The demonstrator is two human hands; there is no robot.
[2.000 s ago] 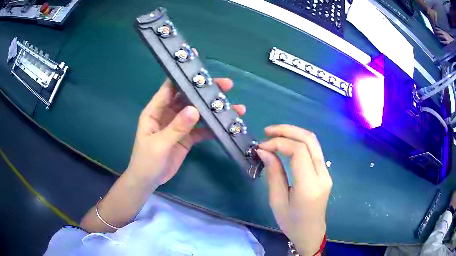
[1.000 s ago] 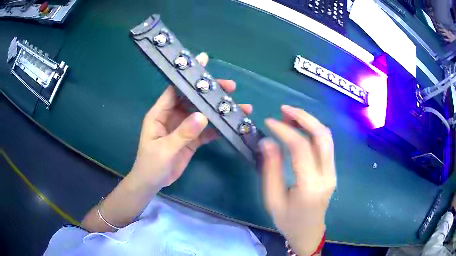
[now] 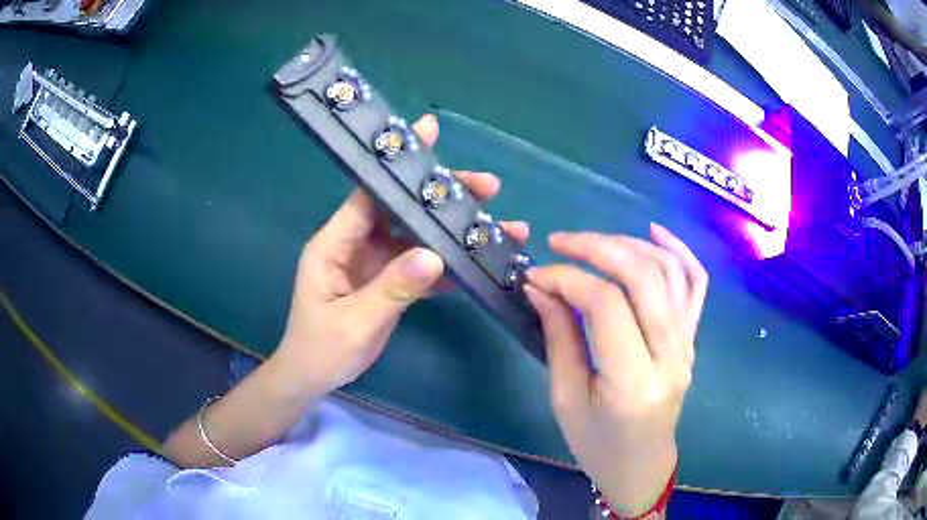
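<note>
A dark grey bar fixture (image 3: pixel 407 218) is held up at a slant over the green mat, its upper end to the left. My left hand (image 3: pixel 356 295) grips it around its middle, thumb on the near edge, fingertips showing past the far edge. Several small round parts (image 3: pixel 390 141) with metallic rims and amber centres sit in a row on it. My right hand (image 3: pixel 620 345) has its thumb and forefinger at the lowest visible round part (image 3: pixel 518 268), partly hiding it. The fingers also cover the fixture's lower end.
A second bar fixture (image 3: pixel 701 175) lies partly inside the glaring violet opening of a dark UV box (image 3: pixel 839 254). A metal frame fixture (image 3: pixel 73 132) lies far left. A perforated tray (image 3: pixel 666 18) and white paper (image 3: pixel 783 61) are at the back. A person's sleeve (image 3: pixel 894 472) shows lower right.
The second bar fixture has moved right into the violet light. My right hand has left the bar's end seat, blurred in between, and is now at the neighbouring round part. My left hand still grips the bar.
</note>
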